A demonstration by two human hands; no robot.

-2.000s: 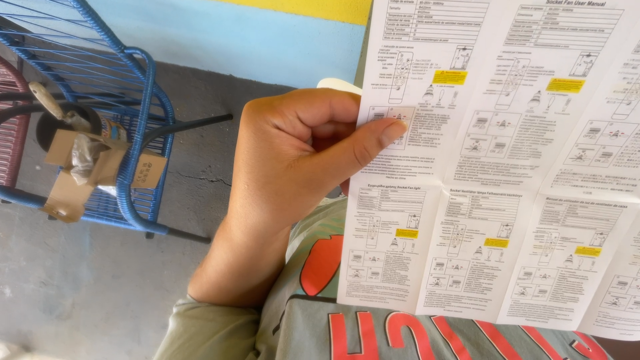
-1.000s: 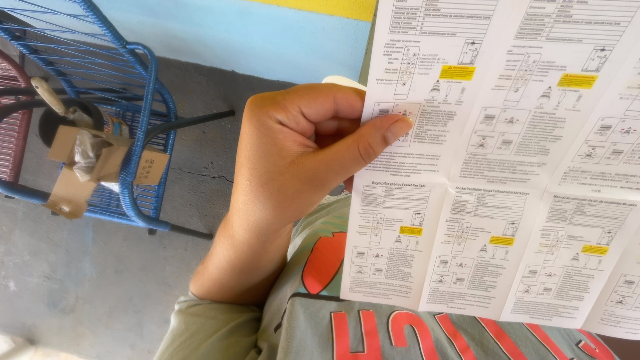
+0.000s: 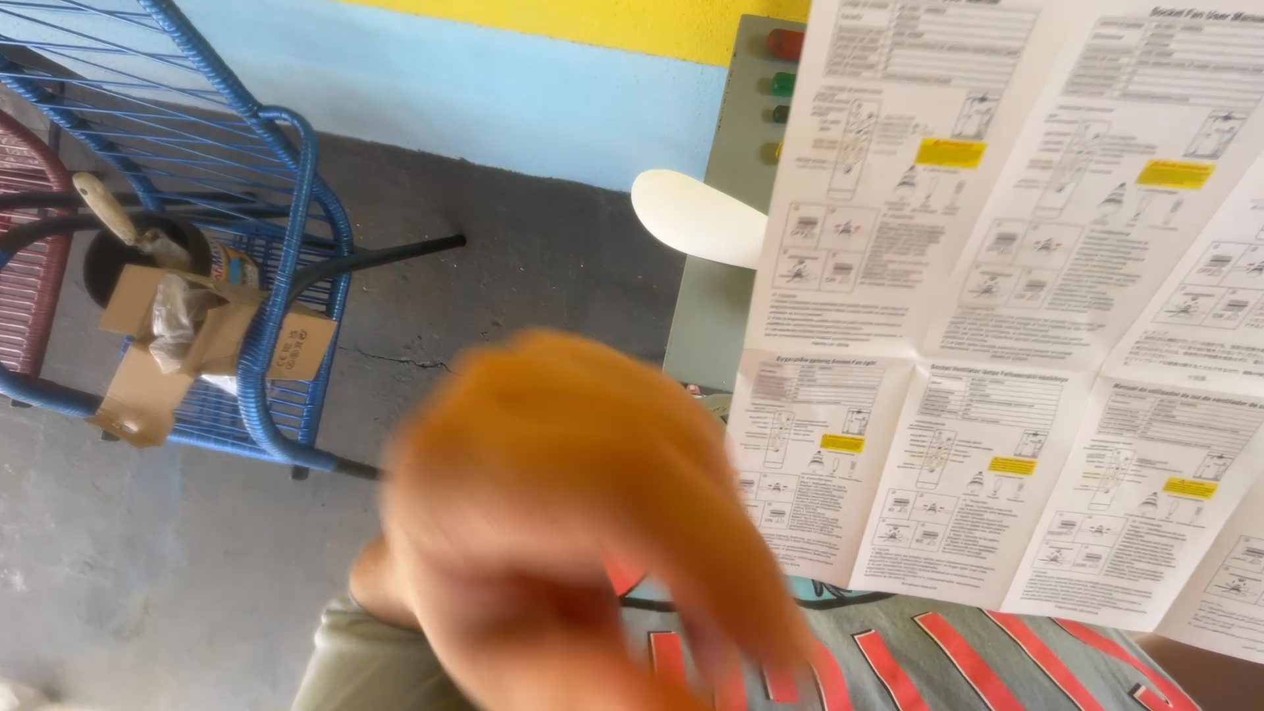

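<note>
A large creased instruction sheet (image 3: 918,336), printed with diagrams, small text and yellow boxes under a socket fan manual heading, fills the right side of the view. My left hand (image 3: 592,523), blurred, is in front of the shirt at lower centre, just left of and below the sheet's lower left part. Its fingers are bent, with a gap between thumb and fingers, and nothing shows in it. My right hand is not seen. A rounded white blade (image 3: 696,217) sticks out from behind the sheet's left edge.
A blue corded chair (image 3: 311,197) at the left bears an opened cardboard box (image 3: 232,331) with clear plastic and a dark pan (image 3: 109,262). A red corded chair (image 3: 30,257) is beside it. Behind the sheet is a grey-green surface (image 3: 706,316) with coloured handles (image 3: 785,84).
My left hand has let go of the sheet's left edge and moved down, now blurred. More of the white blade and the grey-green surface shows beside the sheet.
</note>
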